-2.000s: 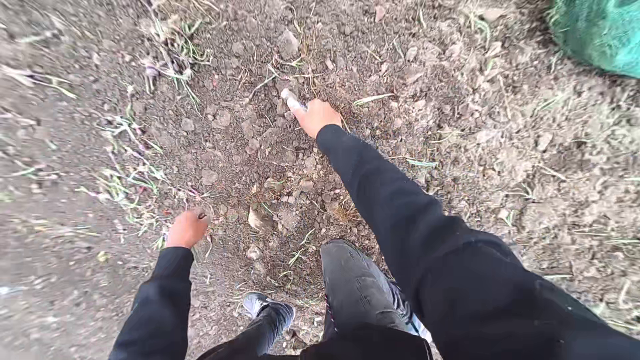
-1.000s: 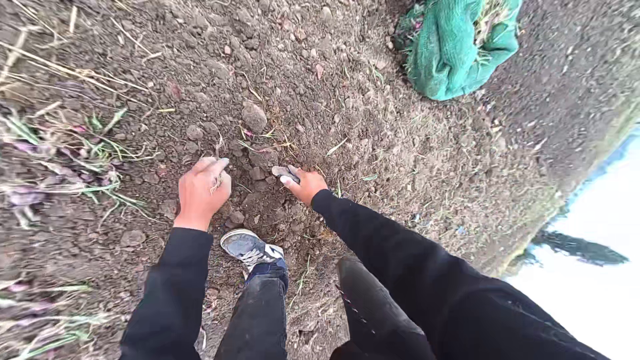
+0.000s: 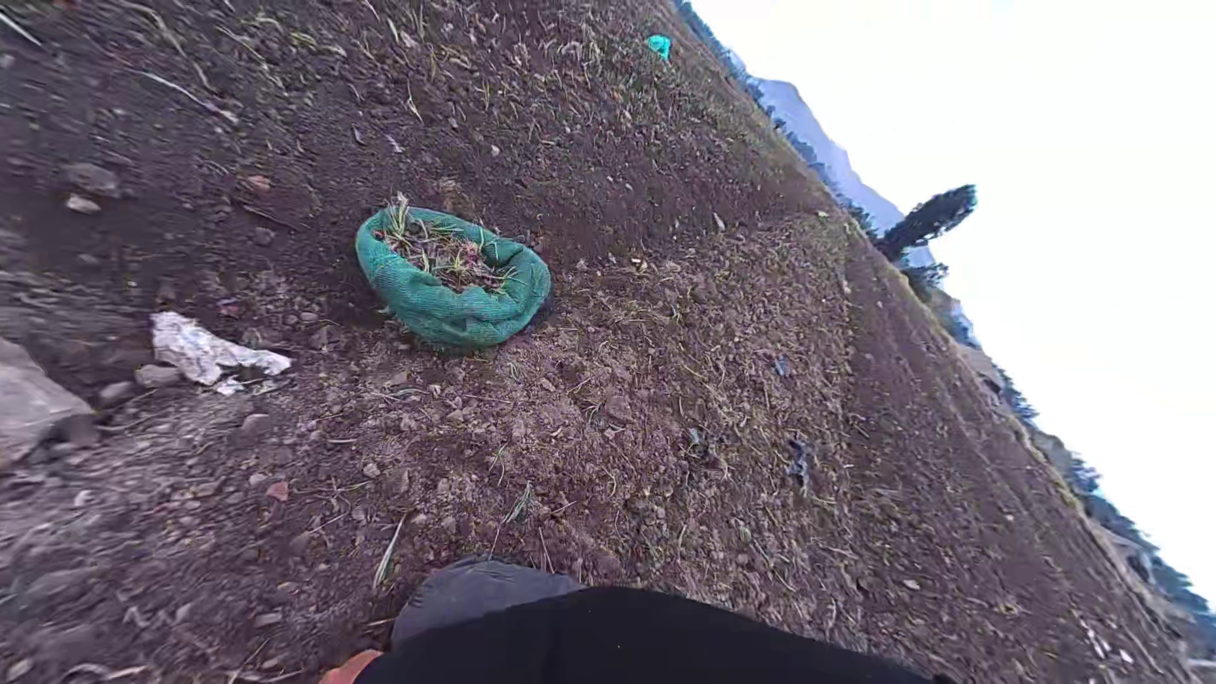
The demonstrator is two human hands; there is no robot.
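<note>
Only a small part of my right hand (image 3: pixel 350 668) shows at the bottom edge, at the end of a black sleeve (image 3: pixel 608 636); its fingers are cut off, so what it holds cannot be told. My left hand is out of view. A green mesh sack (image 3: pixel 456 318) with its rim rolled down sits on the soil ahead, filled with uprooted plants (image 3: pixel 451 256) with green and dry stalks. My knee in dark grey trousers (image 3: pixel 480 594) shows beside the sleeve.
A large rock (image 3: pixel 33 404) lies at the left edge, near a crumpled whitish scrap (image 3: pixel 209 351) and small stones. Dark scraps (image 3: pixel 798 461) lie on the soil to the right. A turquoise object (image 3: pixel 659 46) stands far off, near trees (image 3: pixel 931 223).
The view has swung far toward the sack and the horizon. My left hand, seen over the soil before, has left the view, and my right hand is mostly out of it.
</note>
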